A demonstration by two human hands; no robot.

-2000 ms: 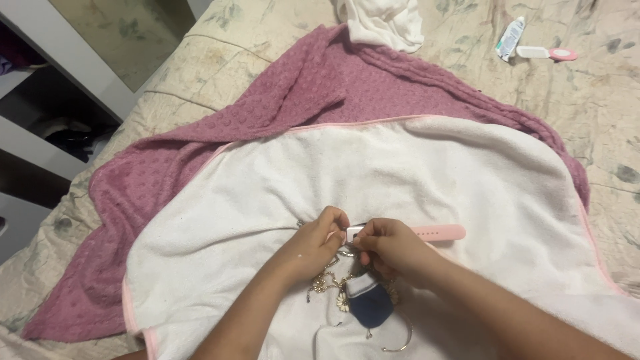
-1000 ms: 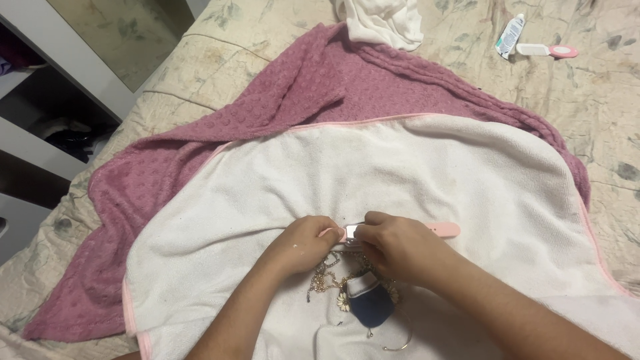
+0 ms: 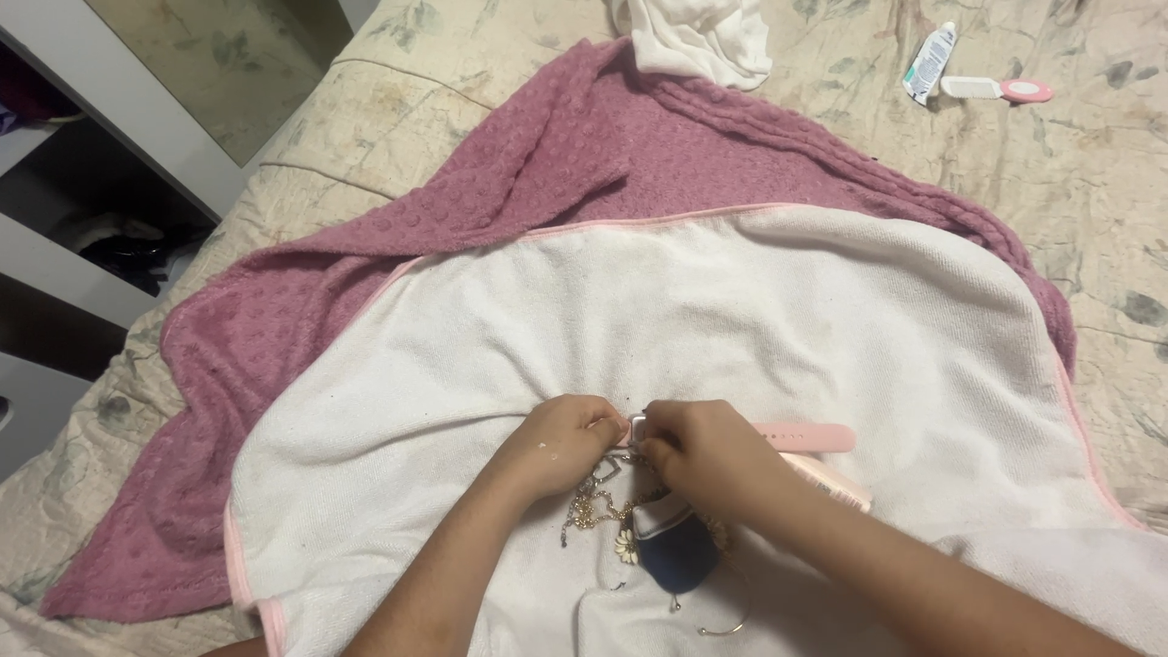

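My left hand [image 3: 570, 443] and my right hand [image 3: 698, 456] meet over a white towel with pink edging [image 3: 584, 338]. Between their fingertips is a pale watch or its case, mostly covered; its pink perforated strap [image 3: 808, 438] extends to the right from behind my right hand. Both hands pinch this watch. Just below them lie gold-coloured chains [image 3: 593, 511], a flower-shaped piece of jewellery [image 3: 626, 546] and a dark blue pouch-like item [image 3: 677, 552]. An open, thin bangle [image 3: 725, 630] is nearer to me. A pale package bearing print [image 3: 826, 482] shows beside my right wrist.
The towel lies over a pink dotted blanket [image 3: 493, 173] on a bed with a floral cover [image 3: 912, 155]. Toward the back are a white cloth [image 3: 703, 41], a crumpled tube [image 3: 931, 64] and a pink-and-white comb [image 3: 995, 88]. Shelving with dark contents [image 3: 100, 228] stands at left.
The printed package beside my right wrist, not visible in the earlier frames, now shows. Both hands have stayed at the watch.
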